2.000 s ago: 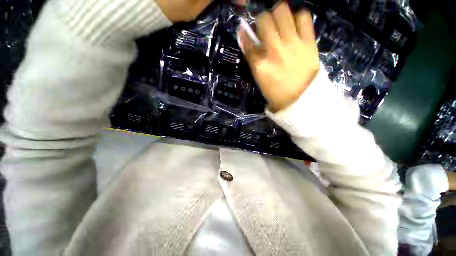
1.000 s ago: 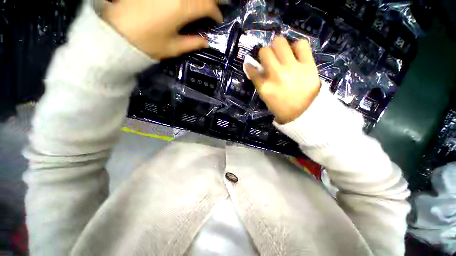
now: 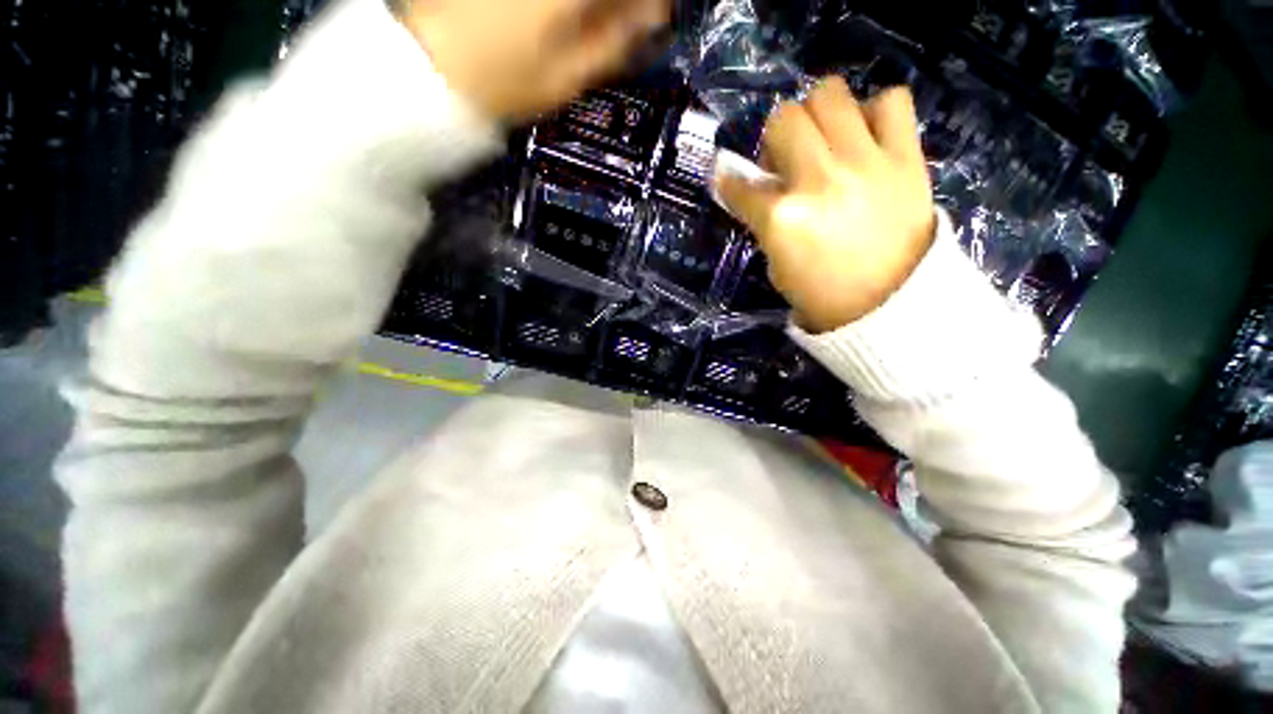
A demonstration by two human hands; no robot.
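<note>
Black printed units (image 3: pixel 581 223) lie in rows in front of me, with small white print and icons. Shiny, crinkled clear film (image 3: pixel 754 49) lies over and between some of them. My right hand (image 3: pixel 845 202) is over the middle of the rows and pinches a small white folded wipe (image 3: pixel 746 173) between thumb and fingers. My left hand (image 3: pixel 552 49) is at the top, left of centre, over the far units. It is blurred and partly cut off by the top edge, so whether it holds anything cannot be told.
A green mat (image 3: pixel 1152 300) borders the rows on the right. More dark shiny goods stand at the upper left (image 3: pixel 105 140) and far right. Another person's pale sleeve (image 3: pixel 1229 558) is at the lower right. The grey floor with a yellow line (image 3: pixel 419 378) shows below the bench edge.
My left hand has moved right and up from a second ago, and its fingers are now blurred. My right hand has shifted slightly right with the wipe still pinched.
</note>
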